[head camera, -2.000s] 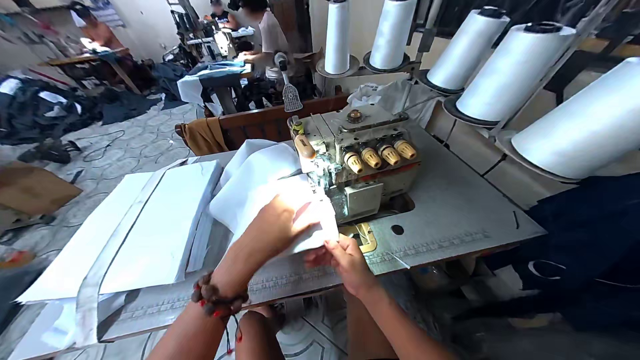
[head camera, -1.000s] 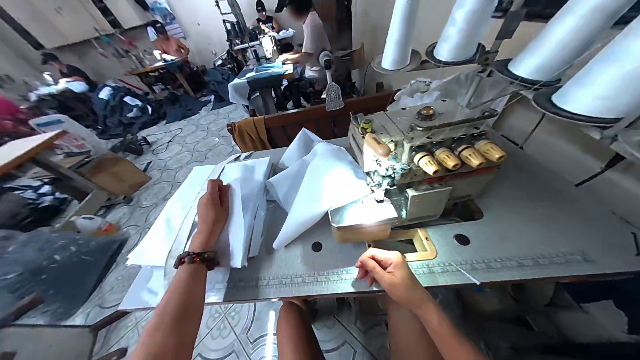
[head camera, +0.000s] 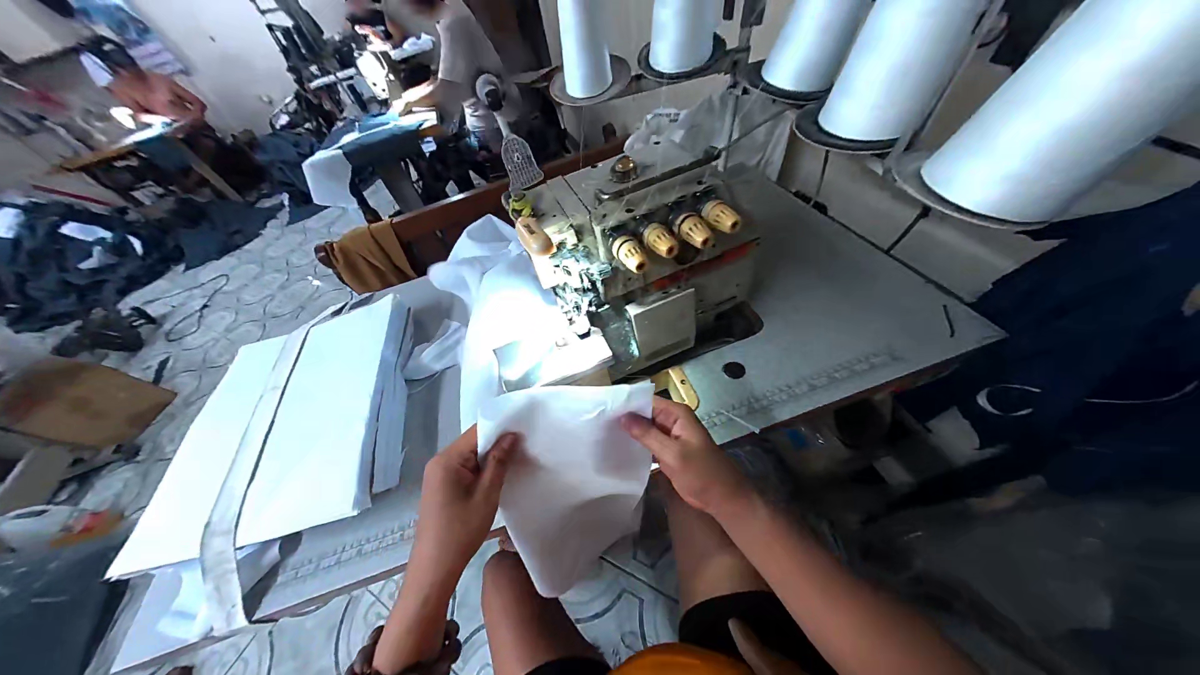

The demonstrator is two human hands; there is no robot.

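Observation:
A piece of white fabric (head camera: 567, 469) hangs between my hands, in front of the table edge. My left hand (head camera: 469, 483) pinches its upper left corner, thumb on top. My right hand (head camera: 680, 450) grips the upper right corner. Just beyond stands an overlock sewing machine (head camera: 656, 244), its lamp lighting the needle area. More white fabric (head camera: 497, 291) lies bunched to the left of the machine. A stack of cut white fabric pieces (head camera: 319, 412) rests on the table at the left, with a pale strip (head camera: 248, 450) across it.
Large white thread cones (head camera: 900, 66) stand on a rack behind the machine. The sewing table (head camera: 844, 291) has a measuring scale along its front edge. Dark fabric (head camera: 1106, 328) hangs at the right. A cardboard box (head camera: 80, 398) sits at the left; other people work at the back.
My left hand has left the stack where it lay one second ago. Both hands now hold a white piece up in front of the machine. The view has shifted.

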